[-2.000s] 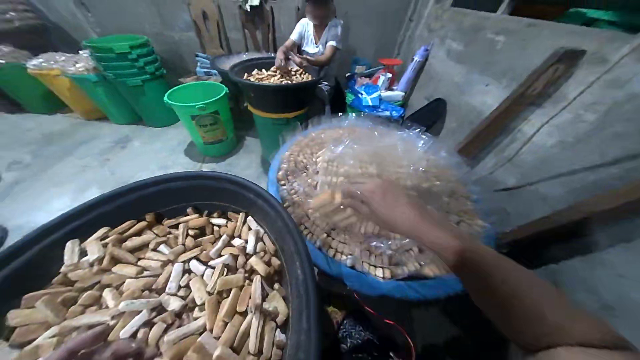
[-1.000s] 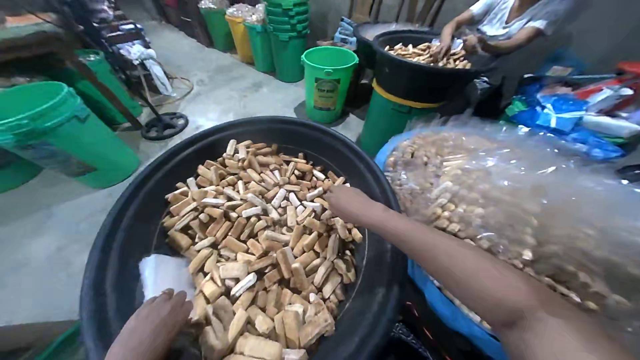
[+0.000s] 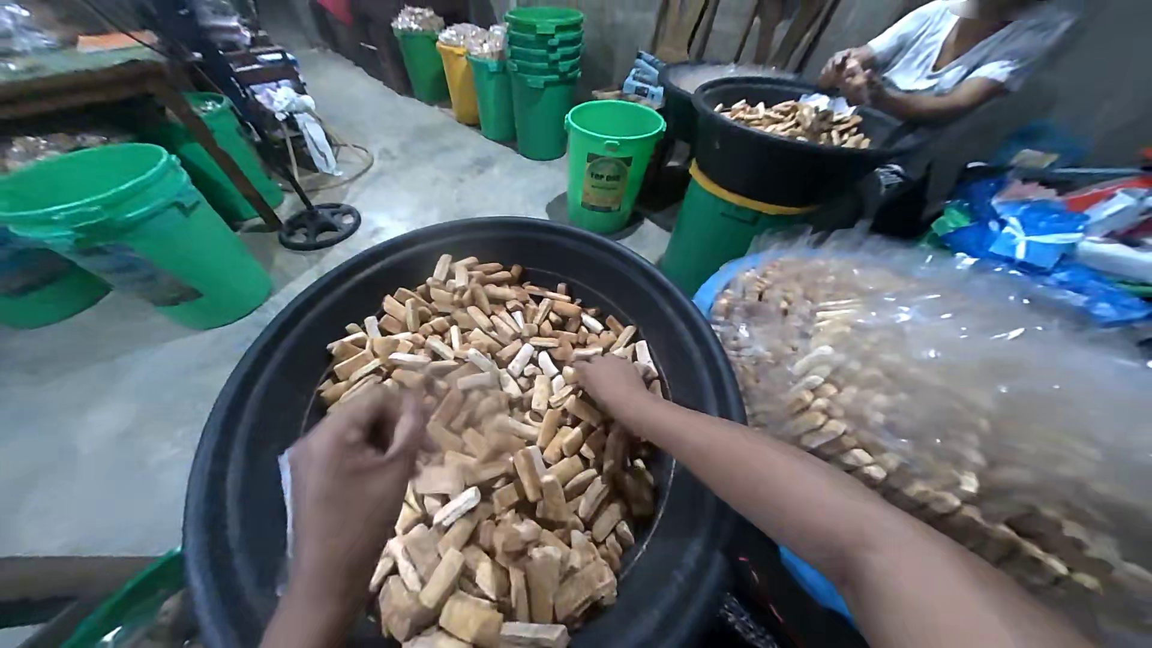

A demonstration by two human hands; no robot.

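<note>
Stick-shaped baked pieces, like biscuits [image 3: 540, 396], fill a wide black plastic tub [image 3: 270, 360] in front of me. My left hand [image 3: 360, 450] is over the tub's left side with fingers curled and blurred; a bit of white material [image 3: 286, 504] shows beside it, and whether it grips anything is unclear. Among the pieces at the tub's right side lies my right hand [image 3: 612, 382], its fingertips partly hidden, so its hold cannot be told. To the right, clear plastic bags [image 3: 990, 360] with rows of similar pieces rest on a round container with a blue rim [image 3: 711, 292].
A co-worker's hands [image 3: 850, 76] are above another black tub [image 3: 720, 135] of pieces on a green bucket. Green buckets [image 3: 616, 135] stand behind and at left [image 3: 180, 243], near a wooden table [image 3: 81, 76]. Blue plastic packages [image 3: 1035, 229] lie at right.
My right hand has moved from the bagged pieces into the black tub. My left hand has risen from the white material at the tub's left side. The view has swung left.
</note>
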